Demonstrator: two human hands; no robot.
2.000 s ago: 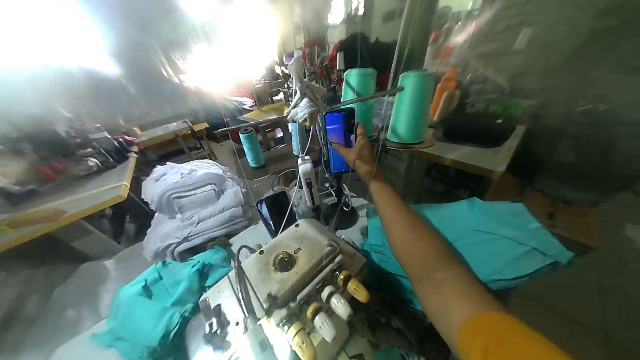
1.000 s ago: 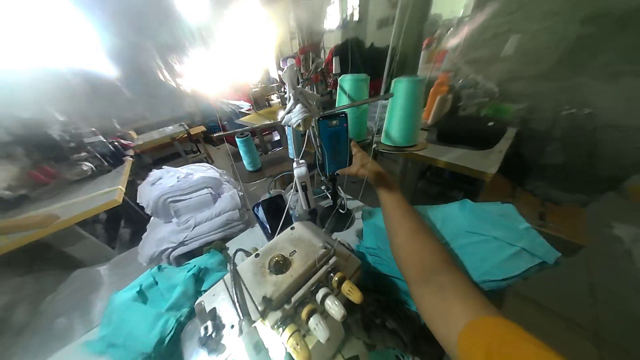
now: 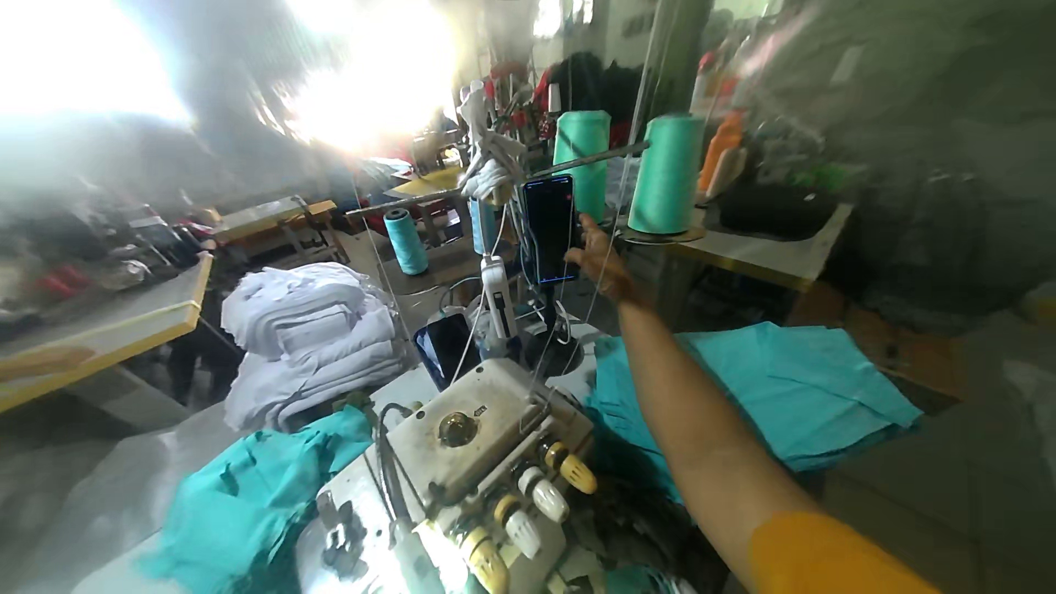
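Observation:
My right hand (image 3: 601, 260) reaches to the right edge of an upright smartphone (image 3: 549, 231), its fingers partly spread; whether they touch the phone I cannot tell. The phone stands on a holder behind a sewing machine (image 3: 470, 437) with several tension knobs. Green thread cones (image 3: 670, 175) rise behind and right of the hand. A second dark-screened device (image 3: 446, 348) leans at the back of the machine. White cloth is tied on the thread stand above. My left hand is outside the view.
Folded white fabric (image 3: 309, 338) is stacked at the left, with crumpled teal fabric (image 3: 256, 495) before it. More teal fabric (image 3: 792, 388) lies under and right of my forearm. A table (image 3: 759, 252) holds a black item at the back right. Threads run down to the machine.
The phone's screen has gone from bright blue to mostly dark. My right hand, earlier at the phone's lower edge, is now at its right side with the fingers more apart.

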